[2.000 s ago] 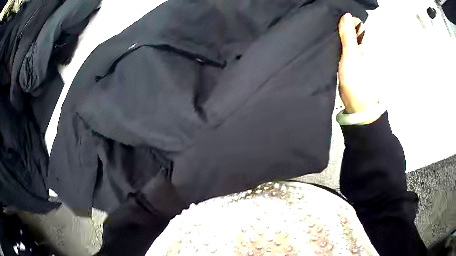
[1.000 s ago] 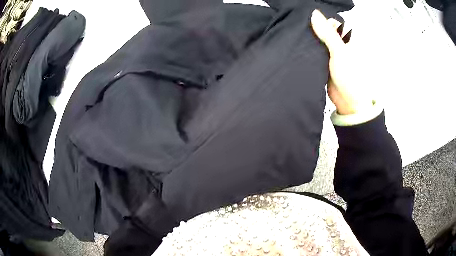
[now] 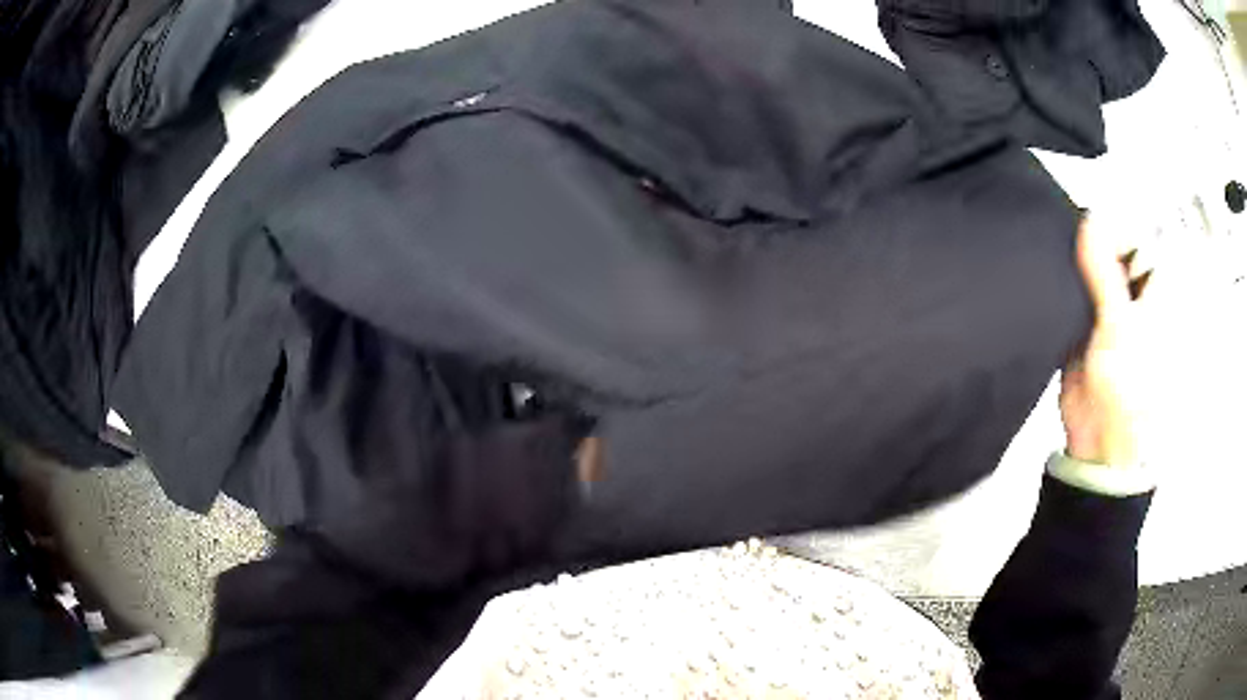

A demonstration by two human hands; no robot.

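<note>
A large dark garment (image 3: 821, 315) lies spread in front of me. A raised edge with a tiny white mark (image 3: 472, 99) runs across its upper part. My right hand (image 3: 1110, 356), with a pale green bangle at the wrist, holds the garment's right edge, thumb on top. The fingers are partly hidden and overexposed. Of my left hand (image 3: 590, 465) only a small blurred patch of skin shows at the lower middle, against the cloth; the rest is hidden by folds and the black sleeve. Its grip cannot be told.
A heap of dark clothes (image 3: 62, 233) lies at the left. Another dark garment piece with a button (image 3: 996, 64) lies on the white table (image 3: 1190, 506) at the upper right. A small black disc (image 3: 1235, 196) lies at the right edge. Speckled grey floor (image 3: 116, 547) shows below.
My right hand has moved right and down in the picture, with the garment stretched out rightwards. A patch of my left hand has come into view. More of the dark piece at the upper right shows.
</note>
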